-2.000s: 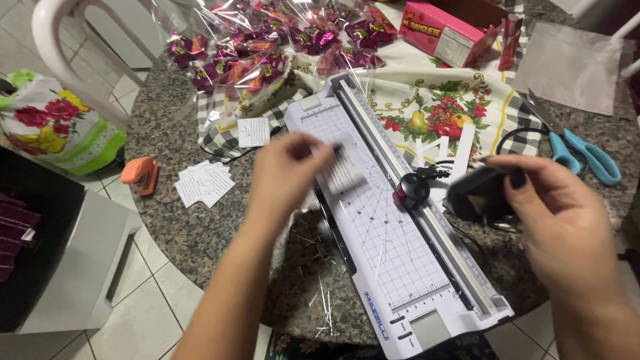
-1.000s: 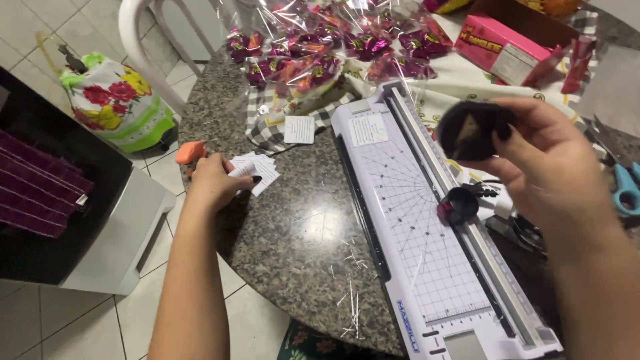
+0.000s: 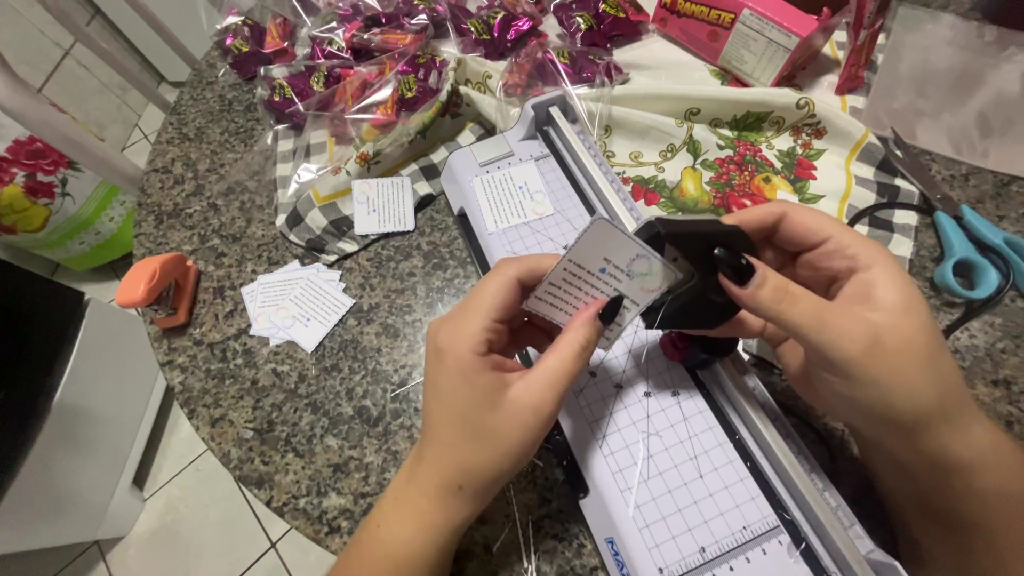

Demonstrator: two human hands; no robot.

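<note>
Between thumb and fingers, my left hand (image 3: 496, 376) holds a small printed paper card (image 3: 600, 276), tilted, with one corner at the opening of a black corner punch (image 3: 692, 272). My right hand (image 3: 832, 296) grips that punch. Both are above a white paper trimmer (image 3: 672, 448) with a printed grid and a metal rail. One card (image 3: 512, 196) lies on the trimmer's upper end. Another card (image 3: 384, 206) rests on the checkered cloth edge, and a fanned pile of cards (image 3: 298, 308) lies on the granite table.
An orange stapler (image 3: 160, 290) stands near the table's left edge. Plastic bags of wrapped sweets (image 3: 360, 80) and a pink box (image 3: 744, 40) are at the back, on a fruit-print cloth (image 3: 736, 152). Blue-handled scissors (image 3: 952, 240) lie at right. Thin paper strips (image 3: 520, 528) lie below.
My left hand has moved from the card pile to the punch, with a card now in its fingers. The punch stays in my right hand, now lower over the trimmer. The view has shifted.
</note>
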